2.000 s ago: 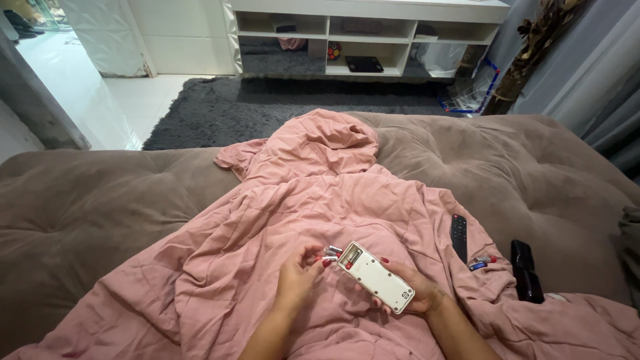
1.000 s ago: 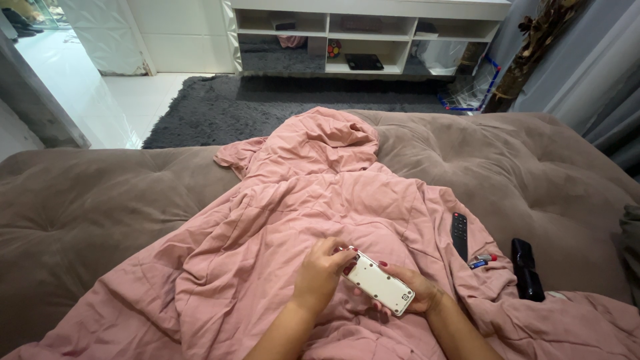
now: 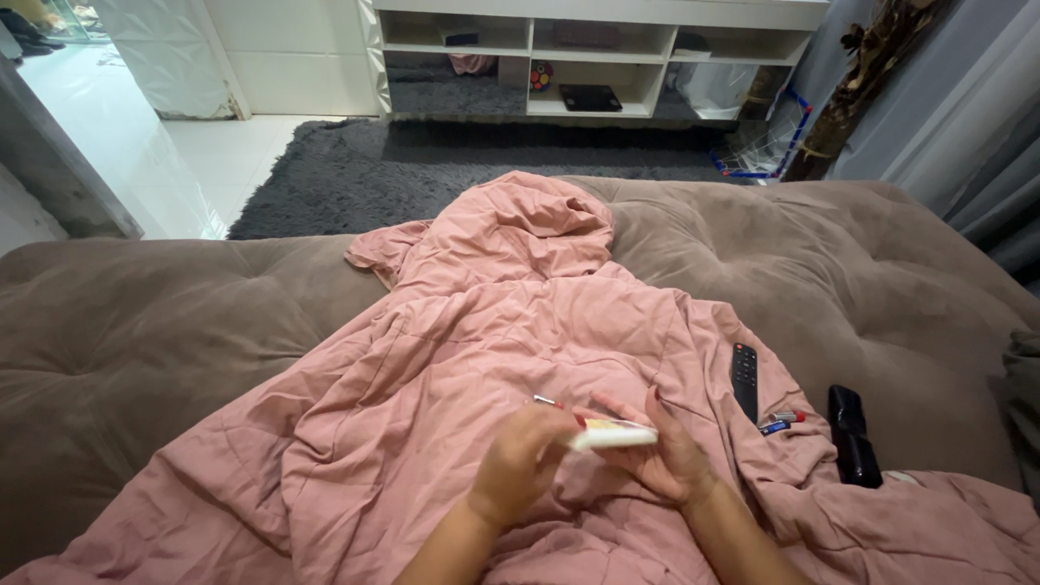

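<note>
A white remote control (image 3: 616, 437), blurred and tilted nearly edge-on, is between my hands above the pink blanket (image 3: 504, 333). My left hand (image 3: 520, 459) grips its left end. My right hand (image 3: 666, 459) is open, palm up with thumb and fingers spread, around the remote's right end. Just beyond my left fingers is a silver battery with a red end (image 3: 547, 400); whether it lies on the blanket or is held cannot be told. To the right, a black remote control (image 3: 744, 382) lies on the blanket beside a blue battery (image 3: 774, 427) and a red-and-silver battery (image 3: 788, 416).
A glossy black case-like object (image 3: 853, 437) lies right of the batteries. The blanket spreads over a brown tufted sofa (image 3: 804, 260). Beyond are a dark shaggy rug (image 3: 341, 175) and a white TV stand (image 3: 601, 12) with shelves.
The white remote has turned from showing its back face to nearly edge-on. My right hand has opened from its grip, and my left hand has moved onto the remote's left end.
</note>
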